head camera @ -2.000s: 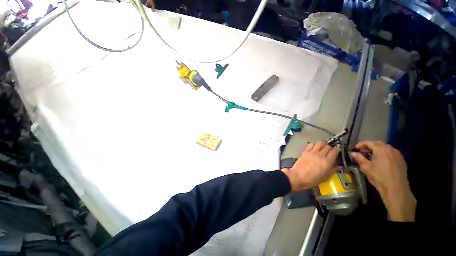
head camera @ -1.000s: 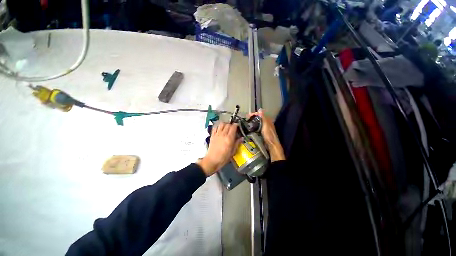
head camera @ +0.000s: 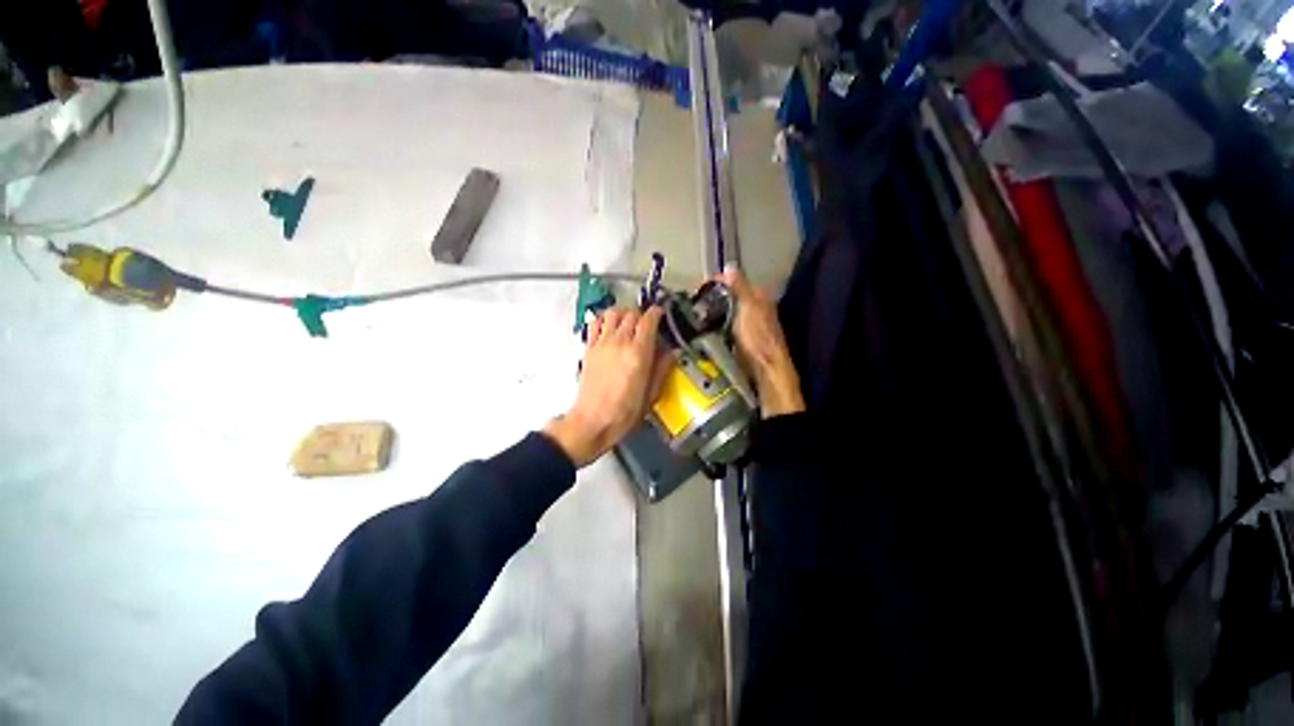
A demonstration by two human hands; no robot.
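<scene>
The cloth cutting machine (head camera: 695, 404), grey with a yellow band, is at the table's near edge beside the metal rail. Its dark base plate (head camera: 656, 468) shows below the motor. My left hand (head camera: 613, 372) lies on the machine's left side, fingers curled onto its upper part. My right hand (head camera: 756, 338) holds the machine's upper right part by the handle; its fingertips are partly hidden. The power cord (head camera: 454, 284) runs left from the machine across the marker paper (head camera: 468, 553) to the yellow and black connector (head camera: 121, 274).
A green clamp (head camera: 288, 206), a dark metal weight (head camera: 466, 216) and a tan block weight (head camera: 342, 448) lie on the paper. Another green clamp (head camera: 590, 298) is at the lay edge. A thick pale cable (head camera: 172, 114) hangs upper left. Hanging clothes (head camera: 1043, 255) are at right.
The view has turned right, so the table and machine appear further left. Both hands stay on the machine, with my right hand now closer against its side.
</scene>
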